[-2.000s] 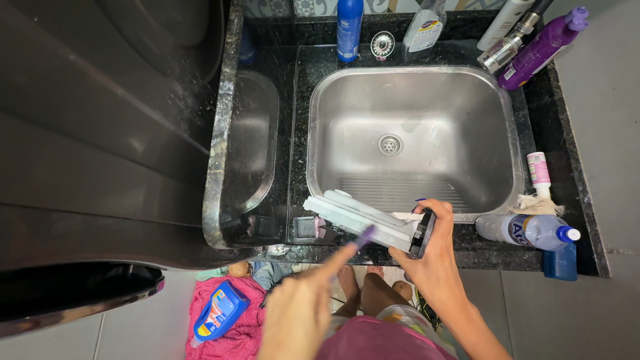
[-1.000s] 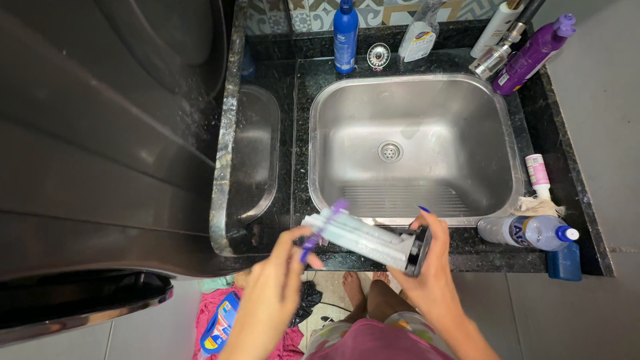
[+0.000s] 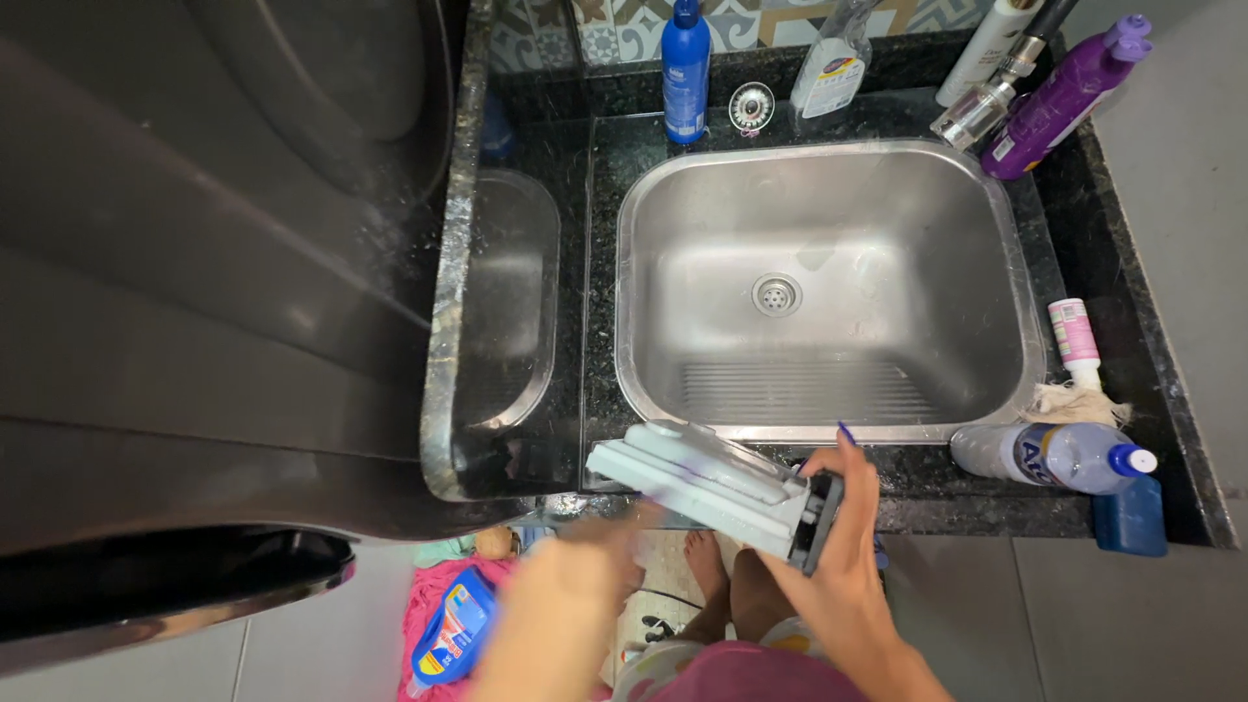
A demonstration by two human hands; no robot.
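A pale plastic drawer, perhaps a washing machine's detergent drawer (image 3: 702, 483), is tilted over the near edge of the stainless steel sink (image 3: 780, 380). My right hand (image 3: 843, 556) grips its dark front end, thumb below and fingers on the far side. My left hand (image 3: 575, 595) is blurred by motion just below and left of the drawer, its fingertips near the drawer's underside; whether it holds anything is unclear.
Behind the sink stand a blue bottle (image 3: 686, 78), a clear spray bottle (image 3: 834, 73) and a purple bottle (image 3: 1063, 102). A clear bottle (image 3: 1058, 456) lies at the right. The dark appliance (image 3: 214, 292) fills the left side.
My left hand was at the drawer's left end one second ago and is now lower, below the drawer. My right hand has kept its hold on the dark end.
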